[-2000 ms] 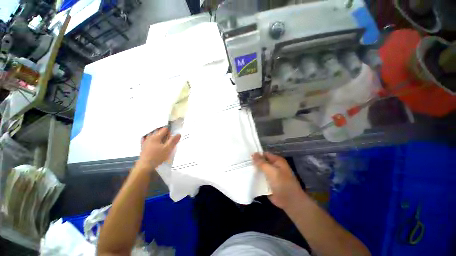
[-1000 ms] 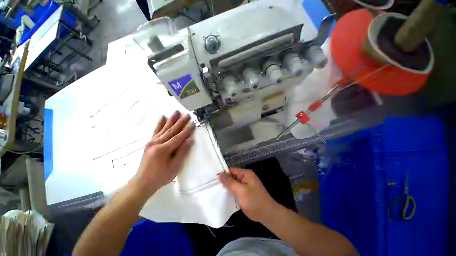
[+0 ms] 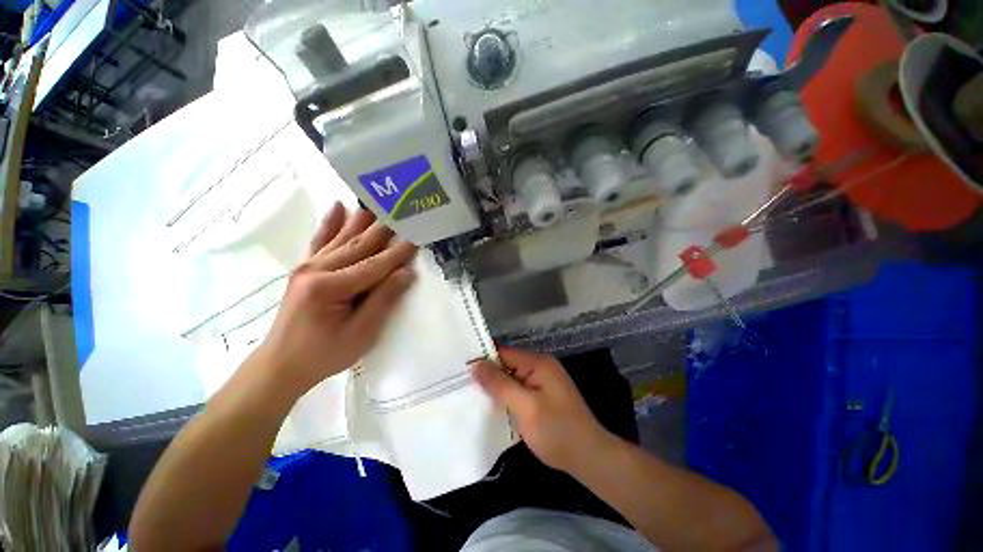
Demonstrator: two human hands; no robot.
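A white garment panel [image 3: 431, 372] with dark stitch lines lies under the overlock machine [image 3: 404, 183] and hangs over the table's front edge. Its right edge runs up to the needle area [image 3: 453, 259], whose small parts are hard to make out. My left hand [image 3: 345, 291] lies flat on the cloth just left of the needle area, fingers slightly apart. My right hand [image 3: 528, 399] pinches the panel's right edge below the needle area, near the table's front edge. More white pieces [image 3: 226, 216] with dark lines spread left of the machine head.
Ribbed tension knobs [image 3: 668, 156] line the machine front. Red clips [image 3: 698, 262] sit on thin rods over a white pad. An orange-red disc [image 3: 830, 129] is at the upper right. Scissors [image 3: 884, 453] lie on the right blue bin [image 3: 787, 399]. A folded cloth bundle [image 3: 49, 491] stands lower left.
Since two seconds ago, my left hand has moved from the panel's left edge onto the cloth beside the needle area. My right hand still holds the right edge. The view has shifted closer to the machine.
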